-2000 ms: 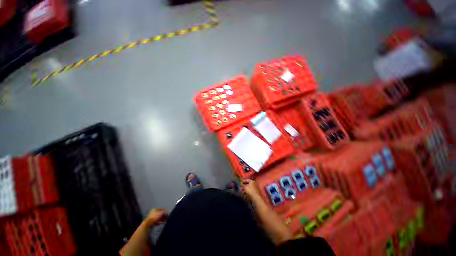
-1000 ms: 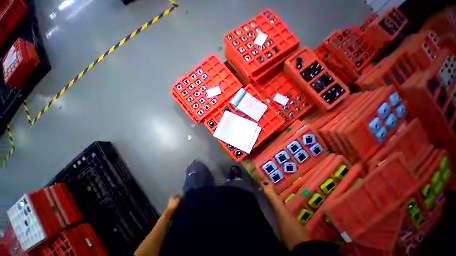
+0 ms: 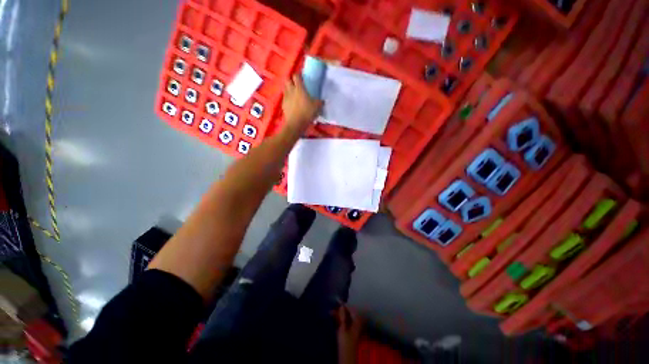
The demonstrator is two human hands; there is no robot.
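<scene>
My left hand [image 3: 302, 104] reaches up from the lower left and grips the left edge of a notepad [image 3: 360, 98] by its pale blue folded end. The notepad lies on a red compartment tray [image 3: 416, 117]. White count sheets [image 3: 333, 173] lie on the same tray, below the notepad and nearer my legs, with smaller slips showing at their right edge. A few dark small parts [image 3: 354, 213] show at the tray's near edge. My right hand [image 3: 347, 325] is low beside my leg, dark and blurred; its fingers cannot be made out.
A red tray of silver-rimmed parts with a label [image 3: 244, 84] is at the upper left. Another label [image 3: 428, 26] lies on a tray at the top. Stacks with light-blue housings [image 3: 487, 166] and lime-green housings [image 3: 567, 247] stand right. A paper scrap [image 3: 304, 254] is on the floor.
The view has moved closer to the trays and turned. My left hand has come up from beside my body to the notepad. My right hand is still low.
</scene>
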